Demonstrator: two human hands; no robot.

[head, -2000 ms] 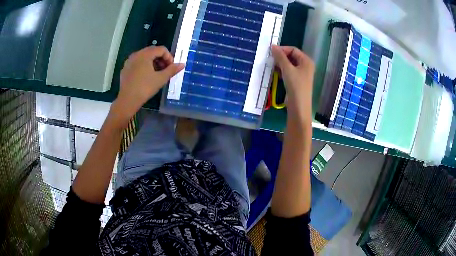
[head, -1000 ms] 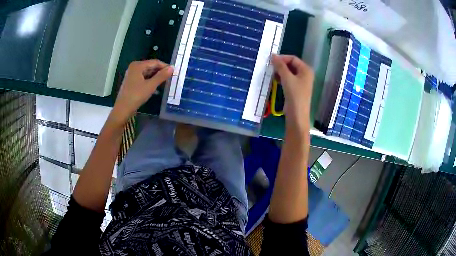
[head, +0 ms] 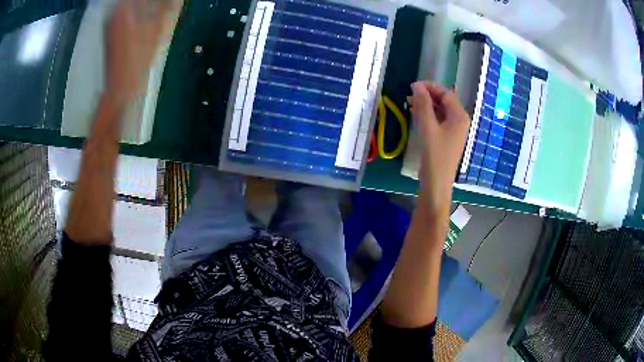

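A blue solar cell sheet with thin pale cross lines and two white side strips lies on a grey-rimmed panel [head: 300,102] in front of me, with no hand on it. My left hand [head: 138,46] is blurred over the pale grey-green block [head: 85,92] at the left; its fingers are unclear. My right hand [head: 441,120] is raised between the panel and the spare cell pile [head: 505,120], fingers loosely curled, with no held thing visible.
Scissors with yellow and red loops [head: 402,134] lie right of the panel. Mint-green sheets [head: 565,152] are beside the cell pile. Milky film [head: 558,28] lies at the far right. Tiny white scraps [head: 210,71] dot the dark green bench. A wire rack [head: 138,219] stands lower left.
Both hands have left the panel's sides. My left hand moved left and away from me to the pale block; my right hand moved right. The panel shifted slightly left.
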